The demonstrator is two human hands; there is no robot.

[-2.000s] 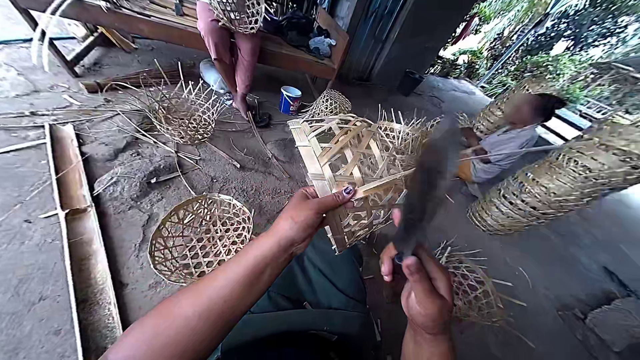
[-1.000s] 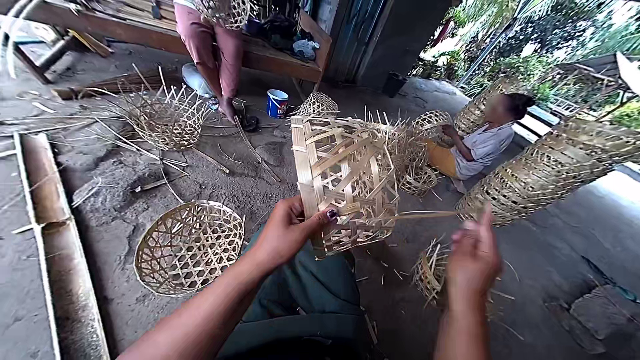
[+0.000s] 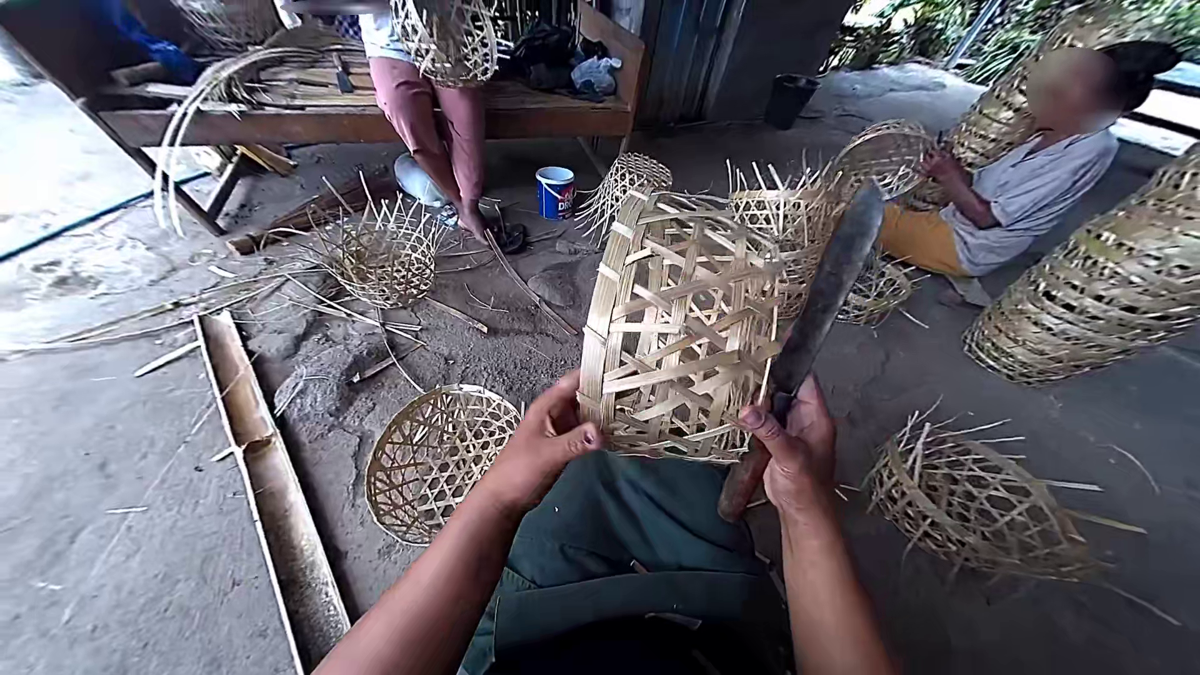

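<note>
My left hand [image 3: 548,450] grips the rim of a woven bamboo basket [image 3: 684,328], which is tilted on its side above my lap with its rim band toward the left. A large knife [image 3: 830,291] with a dark broad blade and a wooden handle is in my right hand [image 3: 792,441], blade pointing up beside the basket's right side. My right thumb lies close to the basket's lower right edge; whether it presses on the weave cannot be told. The far side of the basket is hidden.
A finished-looking round basket [image 3: 441,464] lies at left beside a split bamboo trough [image 3: 272,497]. Baskets with loose strip ends [image 3: 975,506] sit at right and ahead. One person [image 3: 1022,197] sits by tall basket stacks [image 3: 1106,272]; another sits on a wooden bench [image 3: 553,122]. A blue bucket [image 3: 555,194] stands between.
My right hand was apart from the basket one second ago and is now beside it, with the knife upright. The basket has turned in my left hand, its weave now facing me more.
</note>
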